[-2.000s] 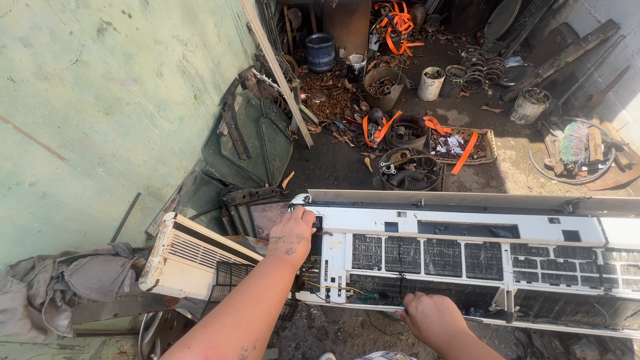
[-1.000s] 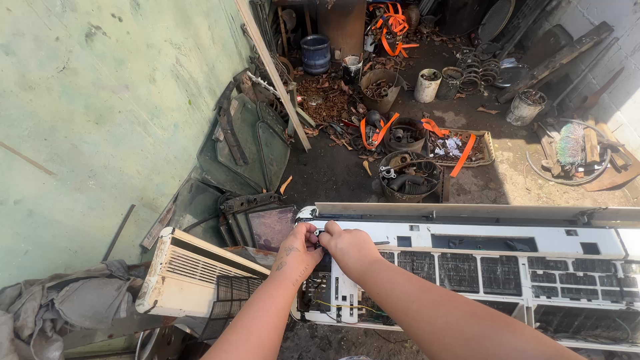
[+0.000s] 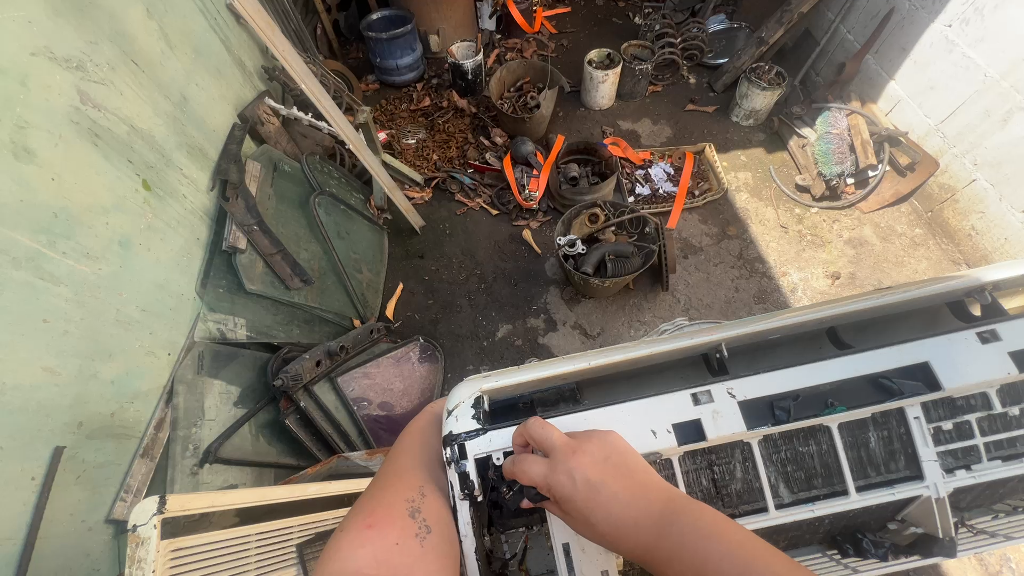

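Observation:
The white plastic housing of a wall air-conditioner indoor unit [image 3: 640, 420] lies at a slant across the lower right, with dark grille openings along it. At its left end is a cavity with black parts and thin wires [image 3: 512, 540]. There my right hand [image 3: 560, 472] pinches a small black part [image 3: 524, 494] between thumb and fingers; whether that part is loose or fixed cannot be told. My left forearm reaches up along the housing's left end, and my left hand is hidden behind the corner.
A cream louvred panel [image 3: 248, 532] lies at lower left. Car window panes [image 3: 312, 240] lean against the green wall. Beyond the housing stand a bucket of metal parts and hoses [image 3: 596, 280], a crate with scrap [image 3: 716, 180] and several cans. A wooden plank [image 3: 328, 112] leans at upper left.
Both hands were together at the housing's left end one second ago; the left has since gone behind the corner. The right came there from farther along the housing. The view has moved closer.

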